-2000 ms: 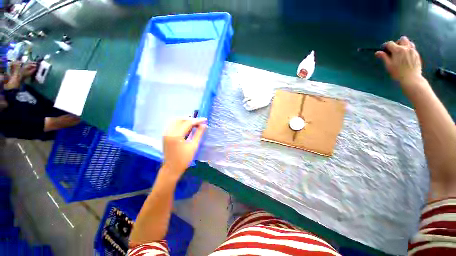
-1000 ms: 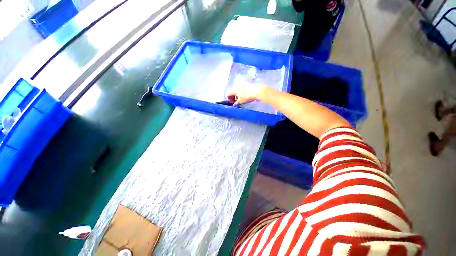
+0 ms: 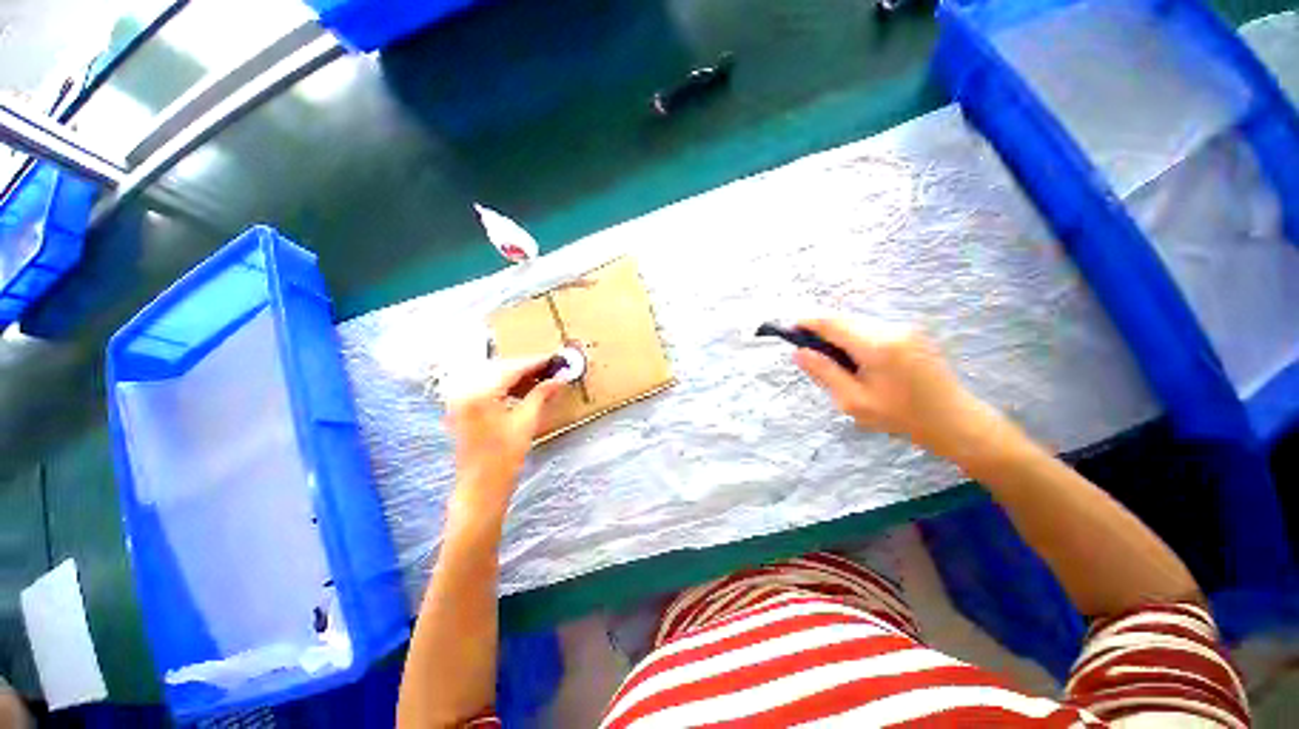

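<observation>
My left hand [image 3: 492,406] holds a small dark piece [image 3: 534,378] between its fingertips, at the round white dish [image 3: 571,365] on the cardboard pad [image 3: 627,335]. Whether the piece touches the dish is hard to tell. My right hand [image 3: 880,373] holds a slim black handle-like part [image 3: 806,343] above the wrinkled film [image 3: 741,442], right of the cardboard; its tip points left. The white glue bottle [image 3: 507,235] lies behind the cardboard.
A blue tray [image 3: 373,513] with whitish liner and a few small dark pieces stands at left. Another lined blue tray [image 3: 1061,185] stands at right. A dark part [image 3: 694,86] lies on the green bench [image 3: 598,157] behind the film. A white sheet [image 3: 64,634] lies far left.
The view has swung back from the right-hand tray. My right hand has come from that tray to the film with a black part. My left hand is now at the dish.
</observation>
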